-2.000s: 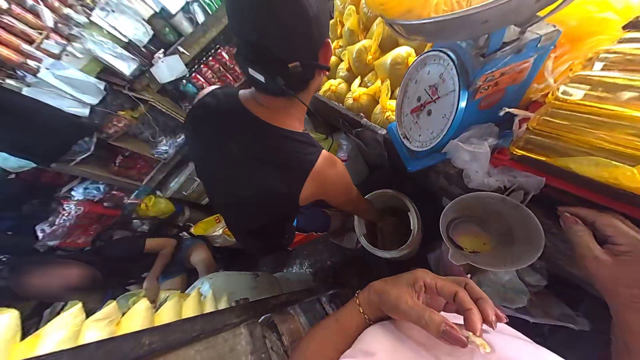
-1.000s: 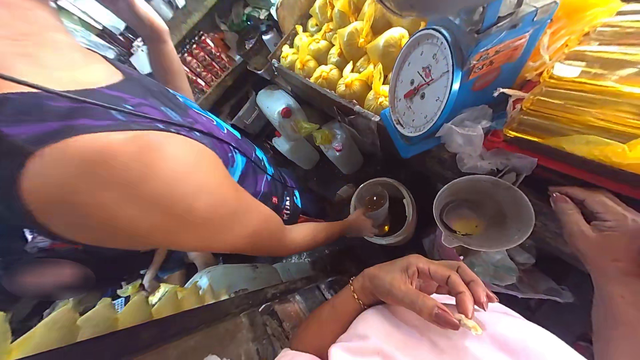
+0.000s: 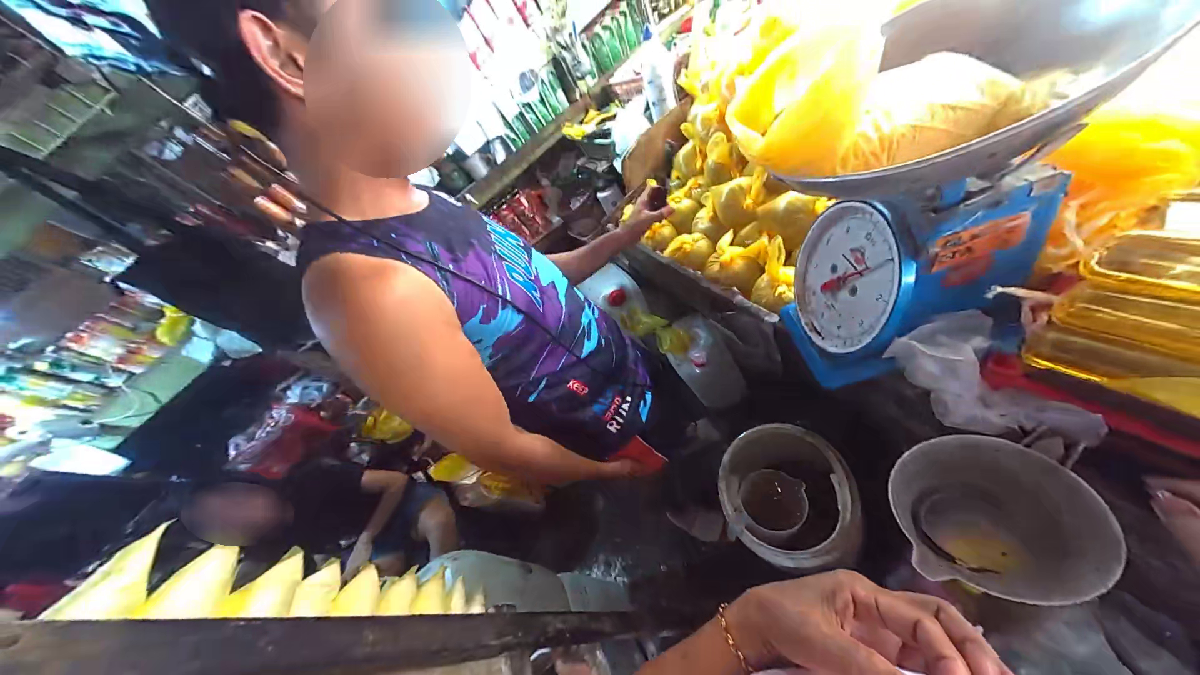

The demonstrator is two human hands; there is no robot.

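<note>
My left hand [image 3: 862,623], with a thin gold bracelet, lies at the bottom with its fingers curled downward; whether they hold anything is hidden. Only the fingers of my right hand [image 3: 1177,516] show at the right edge. Between and above the hands sits a grey spouted bowl [image 3: 1059,553] with some yellowish liquid at its bottom. To its left stands a round bucket [image 3: 848,525] with dark contents and a small scoop or cup [image 3: 773,502] inside. Farther up is a blue dial scale [image 3: 984,248], its metal pan [image 3: 966,159] bearing a yellow plastic bag.
A person in a patterned sleeveless top [image 3: 525,309] stands at the left, one hand at tied yellow bags [image 3: 741,216]. Plastic jugs [image 3: 708,361] are below. Containers of golden liquid [image 3: 1116,319] lie at right; a wooden ledge [image 3: 328,642] carries pointed yellow packets [image 3: 272,586].
The person in the patterned top has taken their hand out of the bucket, leaving the scoop or cup inside, and has straightened up. My view has shifted, so my hands sit lower in it.
</note>
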